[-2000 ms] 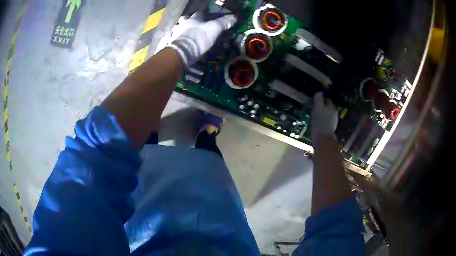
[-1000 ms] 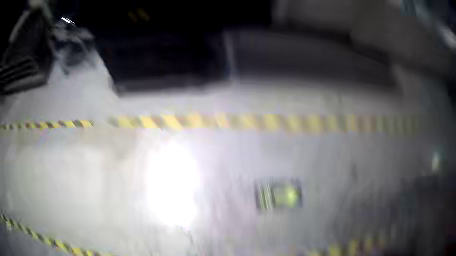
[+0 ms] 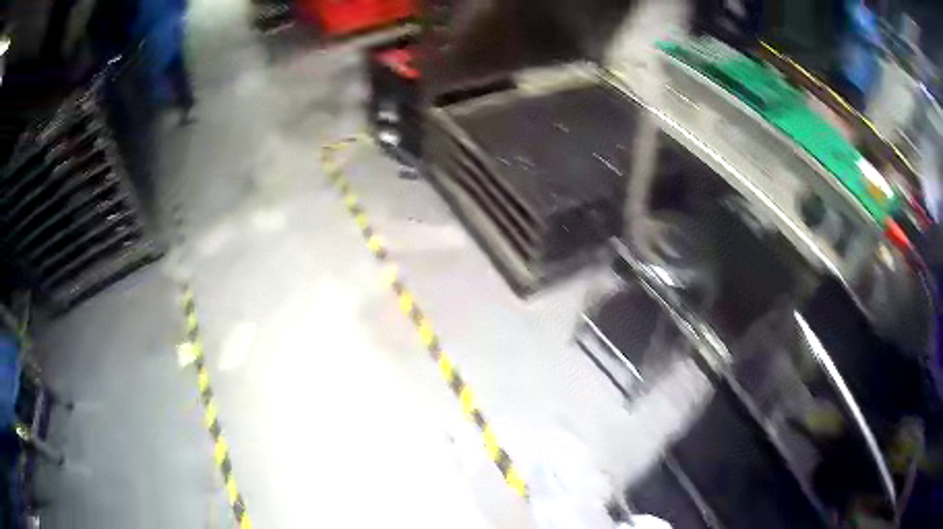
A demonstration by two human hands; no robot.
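The view is blurred and shows the factory floor (image 3: 310, 413). Neither of my hands can be made out. A small white rounded shape (image 3: 649, 522) is cut off by the bottom edge; I cannot tell what it is. Dark metal frames with bright edges (image 3: 672, 300) lie nearest on the right. A dark box-like rack (image 3: 486, 191) with slatted sides stands on the floor beyond them. The circuit board is not in view.
Two yellow-black tape lines (image 3: 445, 367) run along the floor. A dark slatted rack (image 3: 78, 207) stands at left. A green-topped bench (image 3: 786, 124) is at upper right. A red object (image 3: 362, 12) is at the top. A person in blue (image 3: 160, 47) is at upper left.
The view has swung away from the circuit board and both gloved hands, across the floor, to the racks and bench. The hands have left the view.
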